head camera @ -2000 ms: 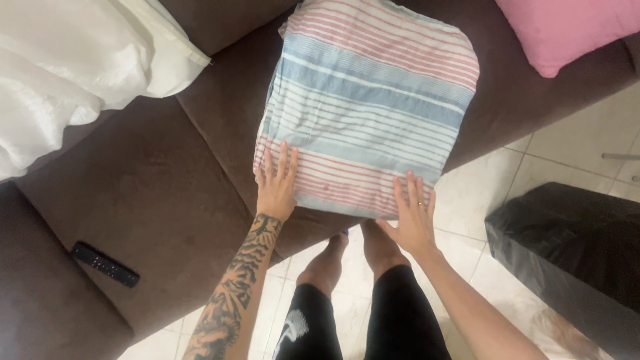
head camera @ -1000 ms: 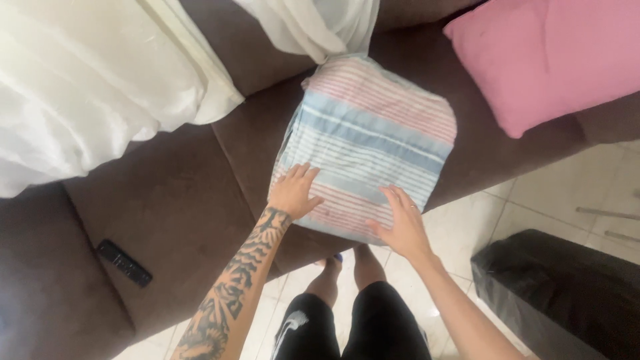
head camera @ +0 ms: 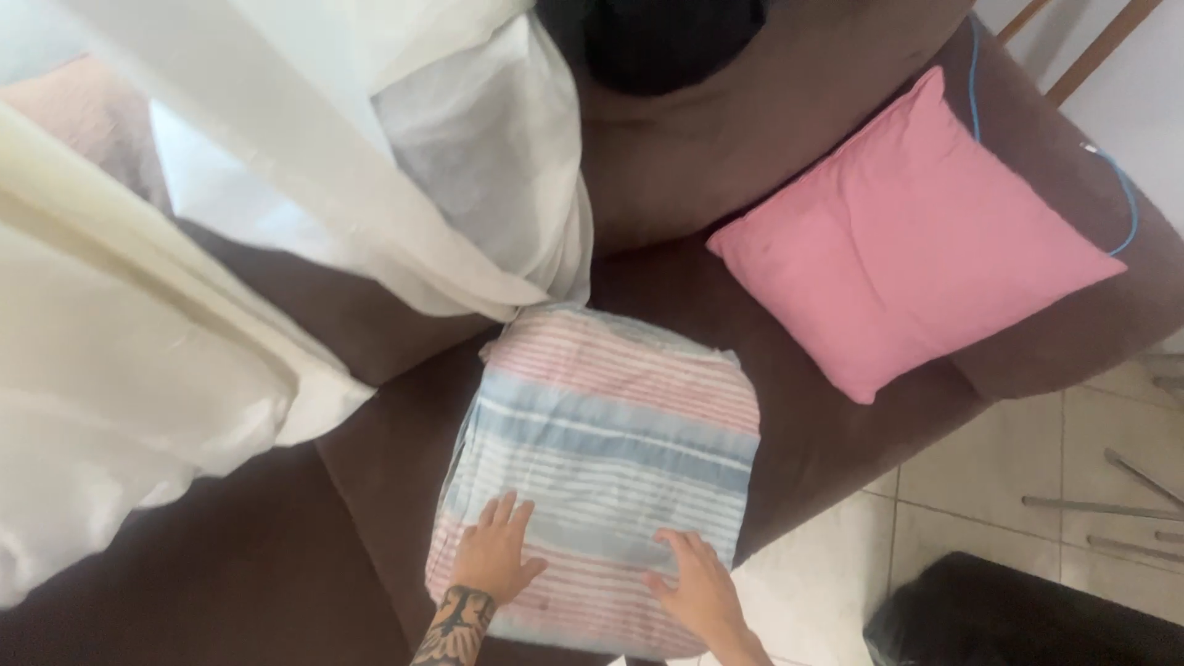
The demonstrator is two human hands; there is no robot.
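A folded striped cloth [head camera: 610, 453], in pink, white and blue, lies on the brown sofa seat [head camera: 388, 472]. Over its lower left part is my left hand [head camera: 497, 555], fingers apart and pointing up the stripes; a tattoo shows on that wrist. My right hand [head camera: 692, 585] is at the cloth's lower right, its fingers spread and slightly bent. Neither hand grips anything. Whether the palms press on the fabric or hover just over it cannot be told.
White curtains [head camera: 139, 351] hang over the sofa at the left, touching the cloth's top edge. A pink cushion [head camera: 906, 240] lies at the right. A black item [head camera: 675, 37] rests on the backrest. A dark covered object [head camera: 1017, 620] and metal legs [head camera: 1110, 509] stand on the tiled floor.
The view has swung up and right, bringing the whole pink cushion in and losing the remote control. Both hands have moved from the cloth's near edge farther onto it.
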